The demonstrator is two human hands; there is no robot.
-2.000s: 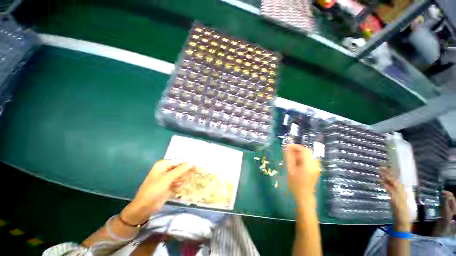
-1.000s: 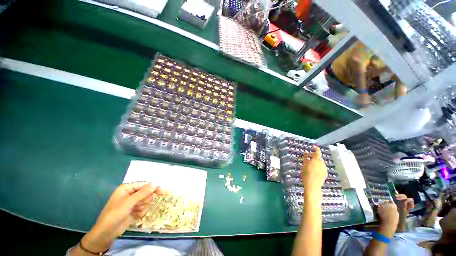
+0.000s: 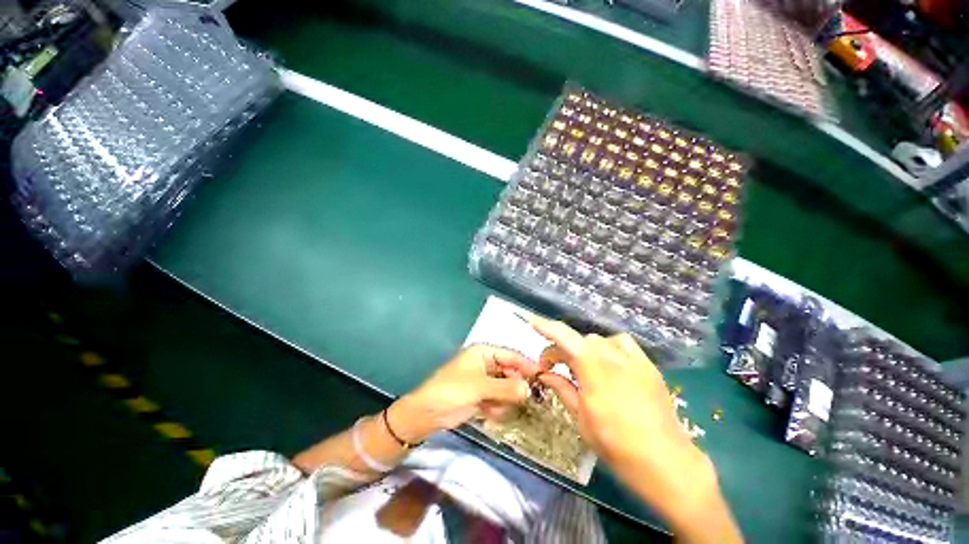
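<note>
My left hand (image 3: 475,385) and my right hand (image 3: 608,393) meet over the white sheet (image 3: 496,327). Their fingertips pinch a small dark component (image 3: 537,392) between them; the fingers partly hide it. Any small piece held against it is too small to tell. Pale yellow-cream pieces (image 3: 537,438) lie heaped on the sheet below the hands. The main blister tray stack (image 3: 616,218) stands beyond the sheet, with gold-yellow tops in its far rows and silver-purple units in its near rows.
A clear-grey blister tray stack (image 3: 149,128) is at the far left. Dark bags with white labels (image 3: 784,361) lie right of the main stack, beside the right-hand blister tray (image 3: 903,436). Loose bits (image 3: 689,417) lie on the green mat (image 3: 308,239). A pinkish tray (image 3: 767,53) stands at the back.
My right hand has moved from the right-hand tray to my left hand above the sheet. The view has swung left, so the far-left tray stack shows and the other worker's hands are out of view.
</note>
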